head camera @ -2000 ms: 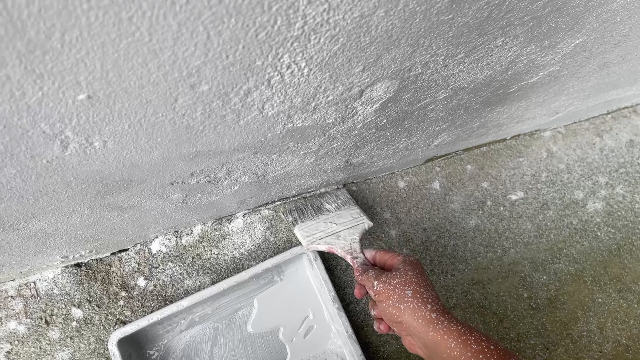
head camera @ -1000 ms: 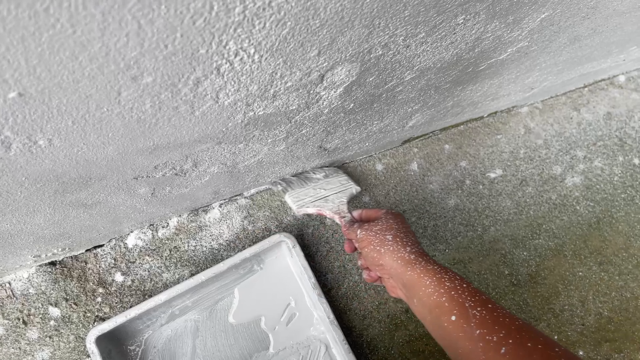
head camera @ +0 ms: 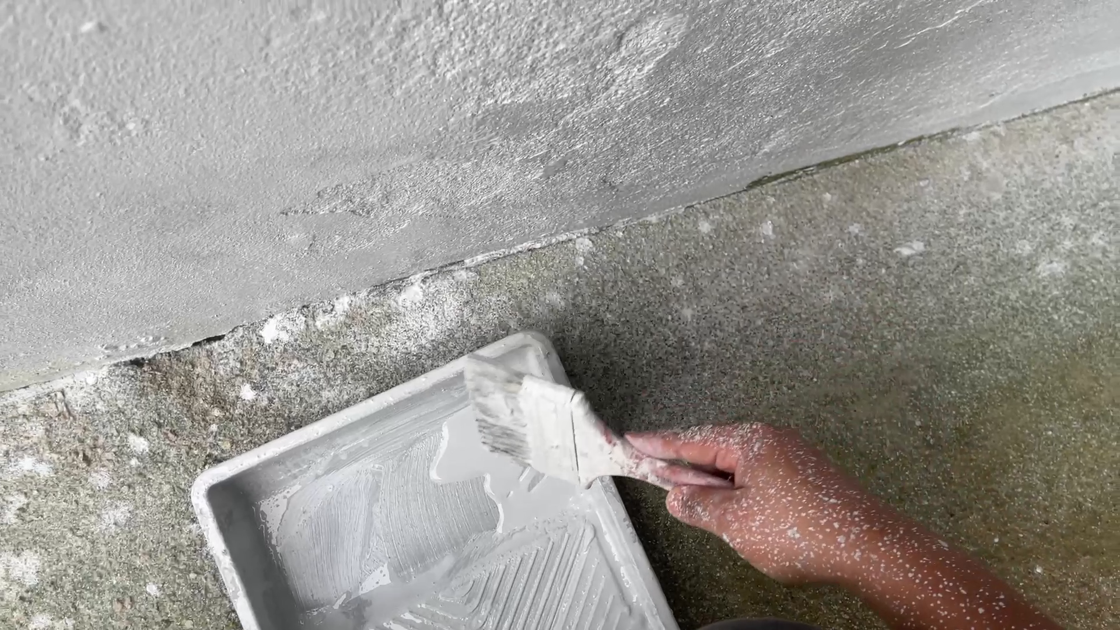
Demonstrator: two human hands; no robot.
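My right hand [head camera: 757, 499], speckled with paint, grips the handle of a flat paintbrush [head camera: 553, 429] whose body is coated in white paint. The bristles point left, over the upper right part of a paint tray [head camera: 213, 503]; whether they touch the paint cannot be told. Light grey-white paint [head camera: 472, 455] spreads in the tray, with brush streaks on its left side and a ribbed slope at the bottom. Above lies a textured wall [head camera: 394, 131] with a grey-white coat. My left hand is not in view.
Rough concrete ground [head camera: 875, 350], spotted with white paint, runs along the foot of the wall. A narrow dark gap [head camera: 210, 339] shows at the joint on the left. The tray's lower part is cut off by the frame.
My right hand has moved the brush from the base of the wall down over the tray. The brush's bristles now point left.
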